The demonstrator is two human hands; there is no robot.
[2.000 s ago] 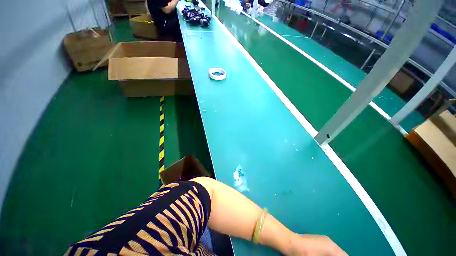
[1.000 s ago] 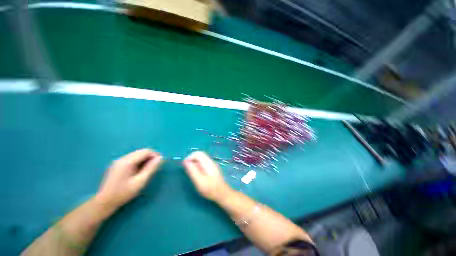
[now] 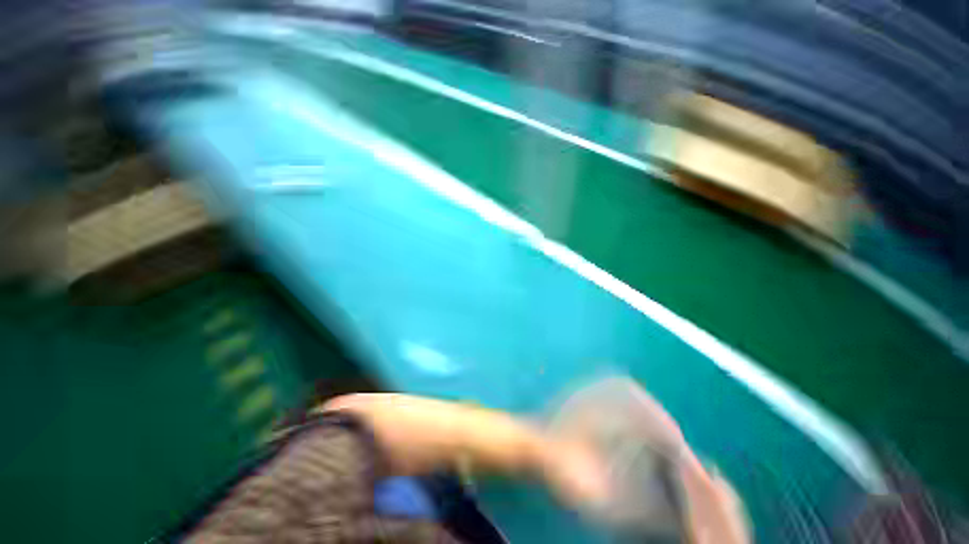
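Observation:
The frame is strongly blurred. My left hand (image 3: 611, 452) is low, right of centre, over the blue-green bench (image 3: 393, 255), with its forearm coming from the lower left. A skin-coloured shape beside it at the bottom edge may be part of my right hand, but I cannot tell the two apart. A dark streak shows between the fingers; whether it is a held wire or a gap is unclear. The reddish pile of wire leads (image 3: 903, 515) is cut off in the bottom right corner.
The green conveyor belt (image 3: 606, 223) runs beyond the white edge rail (image 3: 638, 298). An open brown carton (image 3: 744, 159) stands past the belt. Another large carton (image 3: 143, 234) is left of the bench. A blurred pale ring shape (image 3: 289, 176) lies farther up the bench.
The view has swung left along the bench since one second ago. The lead pile has shifted to the bottom right corner, and my hands, apart then, now show as one blurred cluster.

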